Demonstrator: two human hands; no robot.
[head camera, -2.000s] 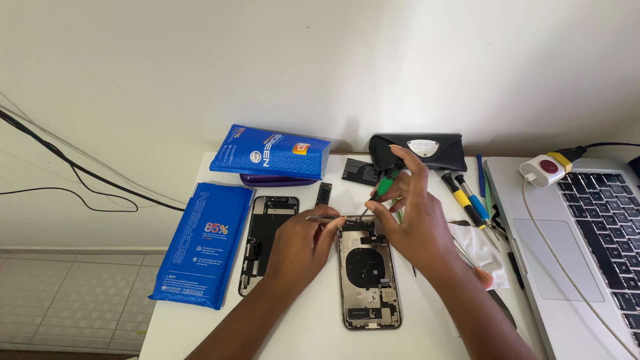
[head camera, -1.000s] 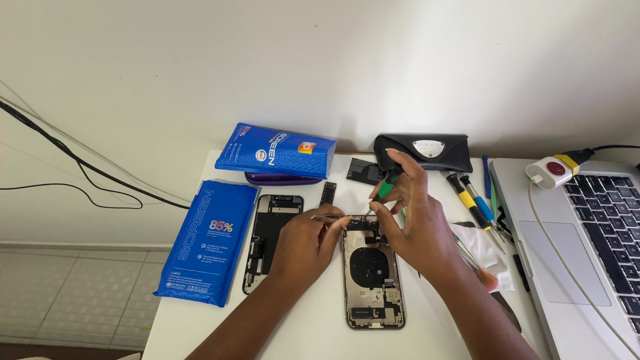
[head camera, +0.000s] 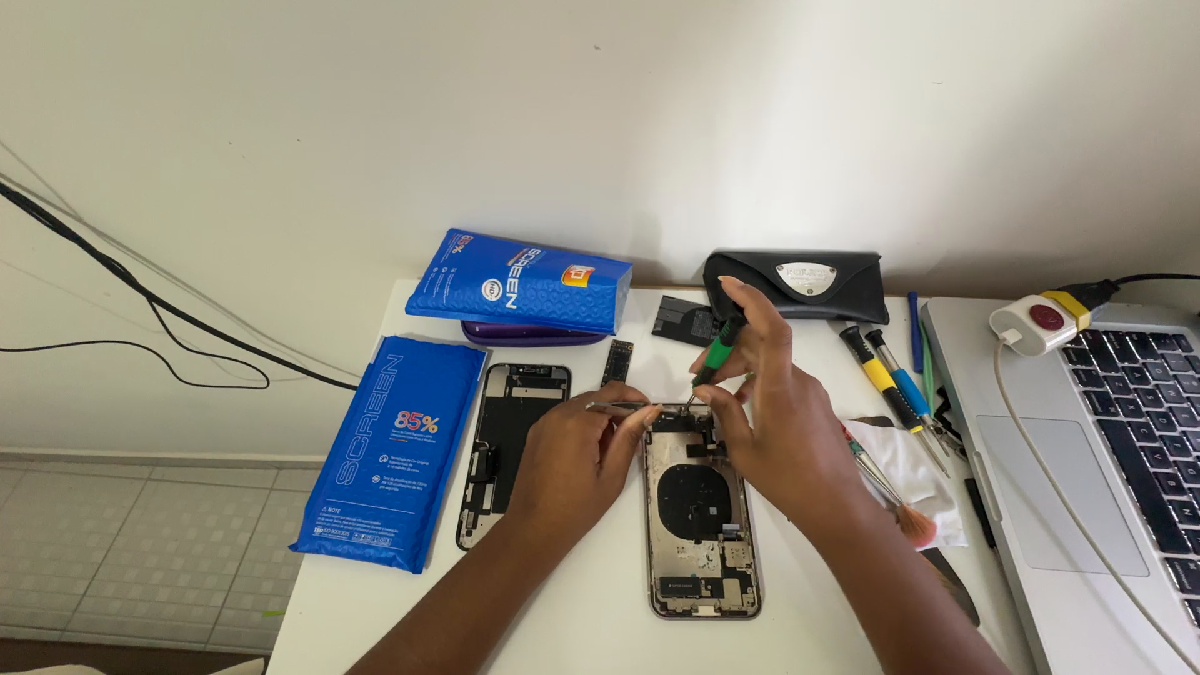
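Observation:
An opened smartphone housing (head camera: 698, 562) lies on the white table, its inside facing up. My right hand (head camera: 769, 412) holds a green and black precision screwdriver (head camera: 717, 356), tilted, with its tip at the top edge of the housing. My left hand (head camera: 581, 450) grips metal tweezers (head camera: 614, 407) whose points lie near that same top edge; the fingers partly hide them. Left of the housing, partly behind my left hand, lies a phone screen assembly (head camera: 520, 422). A small logic board (head camera: 618, 362) and a black phone battery (head camera: 684, 321) lie beyond my hands.
Two blue padded packets (head camera: 394, 459) (head camera: 525, 281) lie left and behind, one on a purple case (head camera: 534, 334). A black glasses case (head camera: 797, 286) stands at the back. On the right are screwdrivers (head camera: 881, 375), a brush (head camera: 909, 525), a white cloth (head camera: 923, 469) and a laptop (head camera: 1059, 487) with a charger (head camera: 1034, 323).
The screwdriver in my right hand is now more upright to the view, with its green handle showing more between the fingers. My left hand stays at the top of the housing.

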